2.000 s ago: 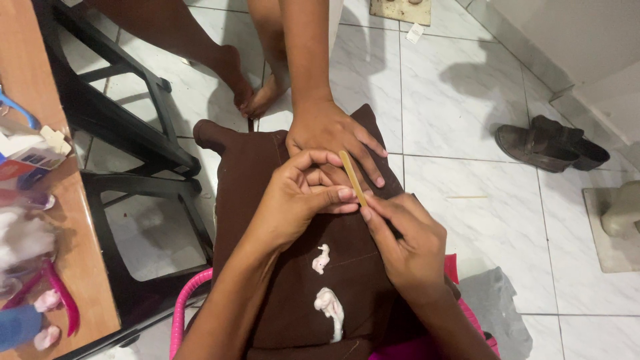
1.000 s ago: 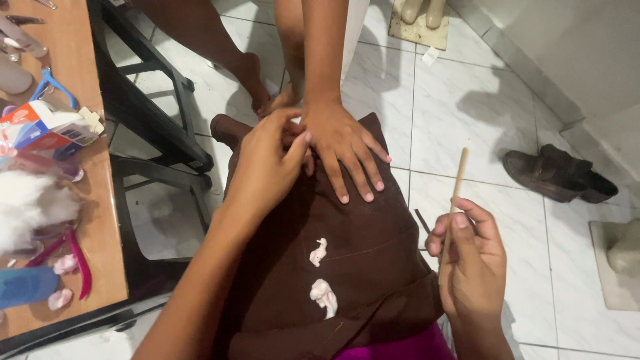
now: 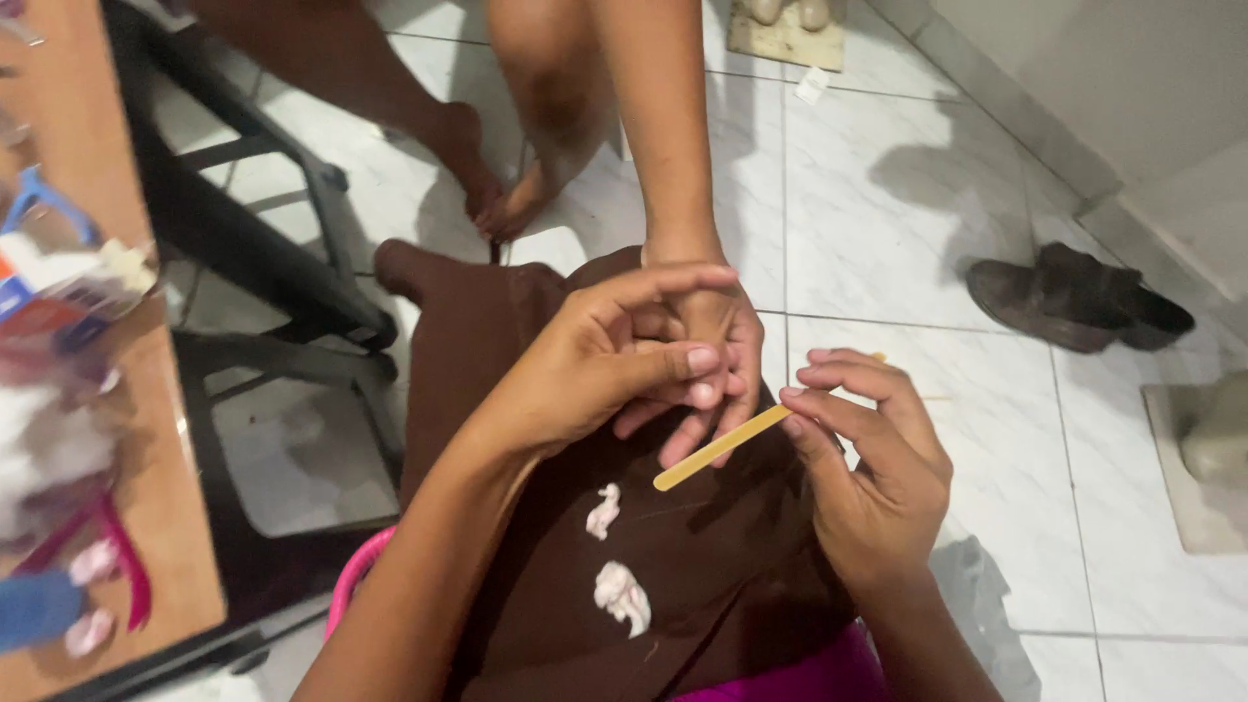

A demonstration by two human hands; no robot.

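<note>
A narrow yellow nail file (image 3: 723, 448), its rounded end pointing down and left, is pinched between the fingers and thumb of my right hand (image 3: 873, 448). My left hand (image 3: 614, 356) is at the other person's hand (image 3: 726, 331), thumb and fingertips close together over its fingers; whether they pinch a finger is hard to tell. That person's hand is palm up, above a brown cloth (image 3: 546, 604) on my lap. Two used-looking tufts of cotton lie on the cloth, a small one (image 3: 604, 511) and a larger one (image 3: 622, 597).
On the wooden table (image 3: 180, 507) at the left are white cotton (image 3: 49, 453), a blue-handled tool (image 3: 49, 205), a magenta-handled tool (image 3: 127, 565) and a blue bottle (image 3: 34, 612). A black stool frame (image 3: 263, 361) stands beside it. Dark shoes (image 3: 1077, 297) lie on the tiled floor at right.
The other person's hand, palm down on the cloth a second ago, is now turned palm up. My right hand has come back in from the right, and the file now slants down to the left.
</note>
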